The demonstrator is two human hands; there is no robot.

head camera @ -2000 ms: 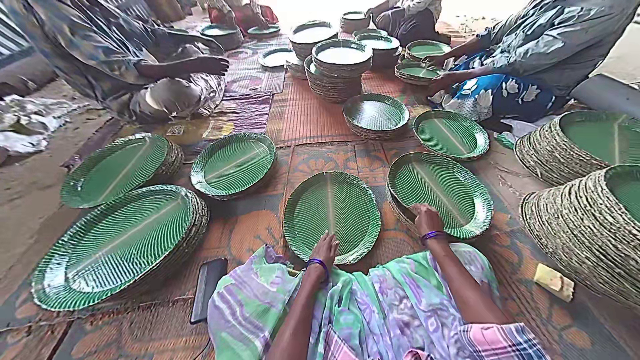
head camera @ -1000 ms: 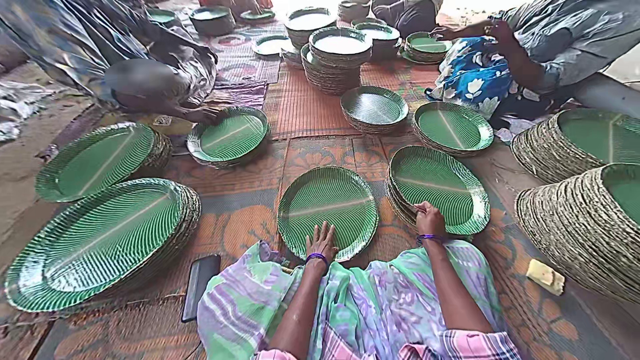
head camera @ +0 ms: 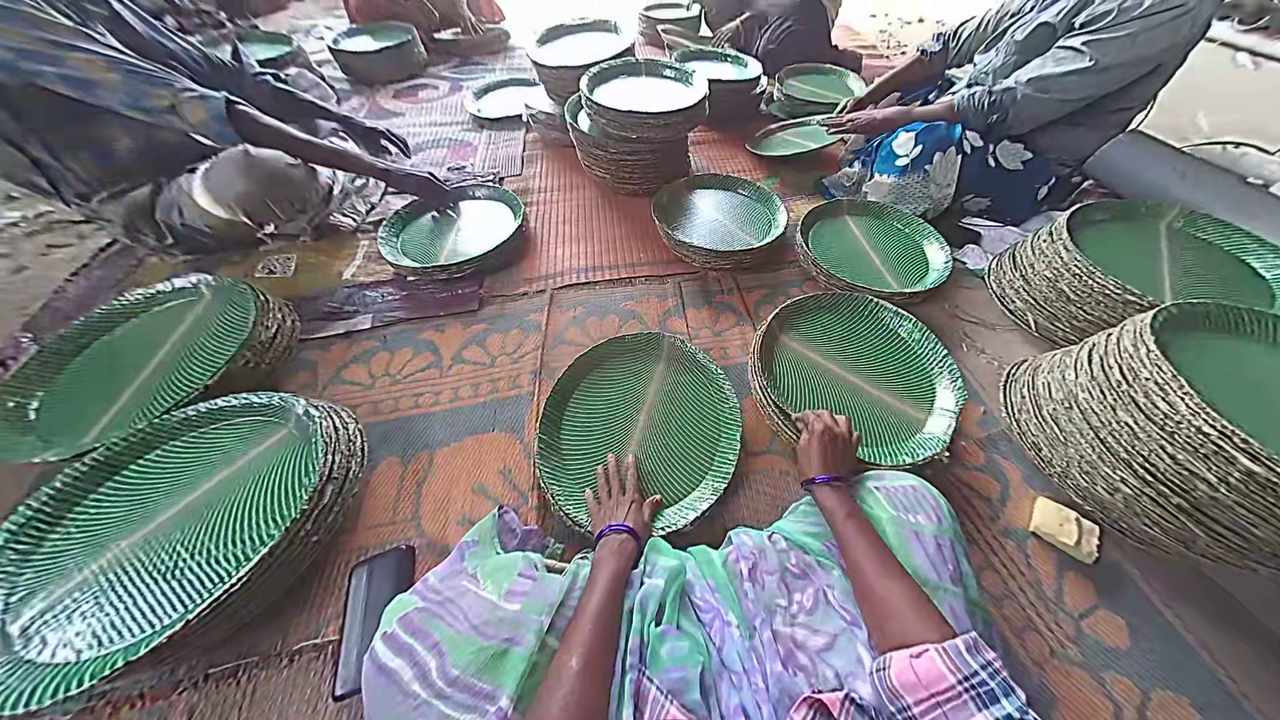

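Observation:
A round green plate with a leaf pattern [head camera: 650,410] lies on the mat before my lap. My left hand [head camera: 618,498] rests on its near part, fingers spread and holding nothing. To the right of it is a stack of the same plates [head camera: 870,370], and my right hand [head camera: 826,442] is at that stack's near left rim with its fingers curled. Whether the fingers pinch the top plate's edge is hard to tell. The two hands are apart, each with a purple bangle at the wrist.
Plate stacks stand at left [head camera: 170,520] and right [head camera: 1110,440], with taller ones [head camera: 640,130] farther back. A dark phone-like object [head camera: 372,620] lies left of my lap, a yellowish block [head camera: 1065,530] at right. A person at left touches a plate [head camera: 450,230]; another at right holds one [head camera: 795,138].
The person at right now holds a plate low by the stacks. The person at left keeps a hand at the nearby plates. My own hands stay in nearly the same places.

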